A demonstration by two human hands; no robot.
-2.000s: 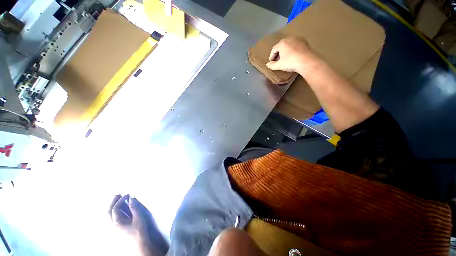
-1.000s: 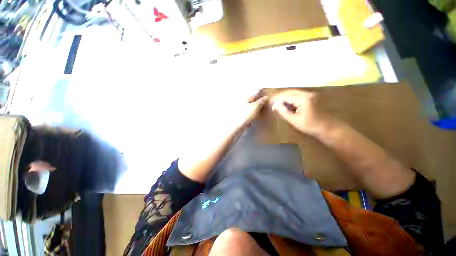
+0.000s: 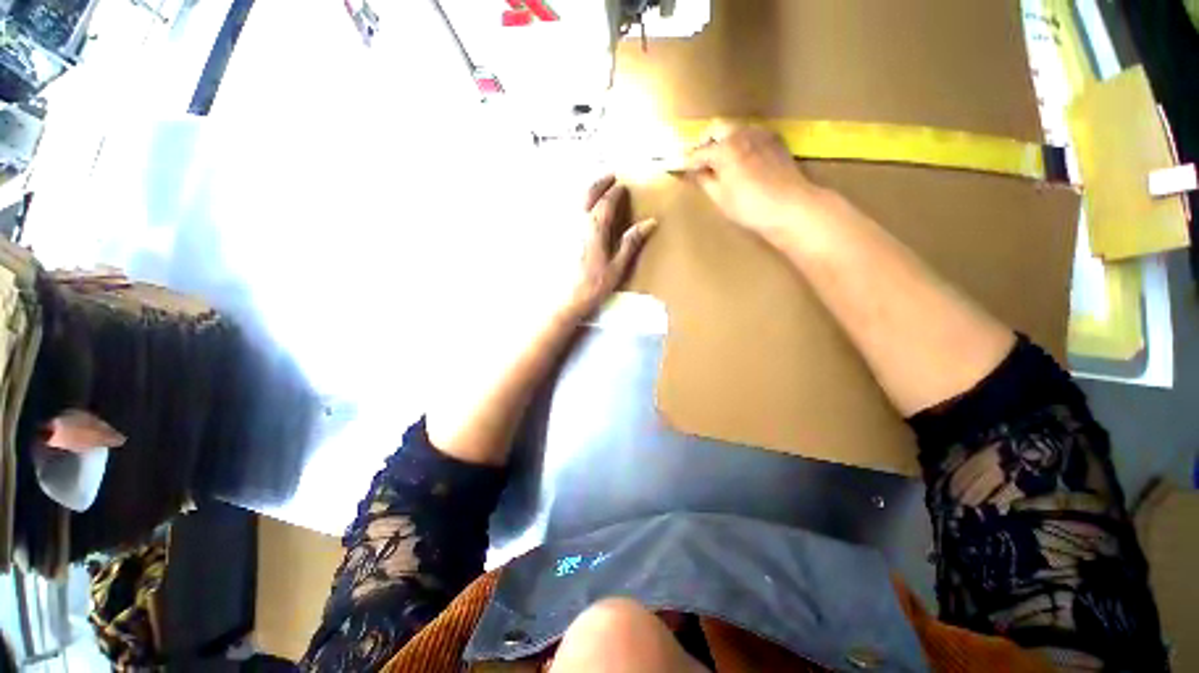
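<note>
A large tan-brown cut panel [image 3: 802, 302] lies in front of me, its far edge along the near side of the yellow strip [image 3: 907, 145]. Another brown panel [image 3: 894, 59] shows beyond the strip. My right hand [image 3: 756, 182] is at the panel's far left corner, fingers bent and fingertips together at the edge by the strip; they seem to pinch the panel. My left hand [image 3: 614, 243] rests at the panel's left edge with its fingers apart. Glare hides detail around the fingertips. The white template [image 3: 1157, 316] shows at the right.
The white machine head with a red mark [image 3: 530, 12] is at the top. A thick brown panel stack [image 3: 158, 381] with a white-pink roll [image 3: 72, 476] stands at the left. A mustard tab [image 3: 1128, 164] with pale tape is at the right. The shiny table [image 3: 316, 250] glares strongly.
The view has turned from the right-hand pile to the machine. The new panel has come from near my lap up to the yellow strip. My hands have moved forward and slightly apart.
</note>
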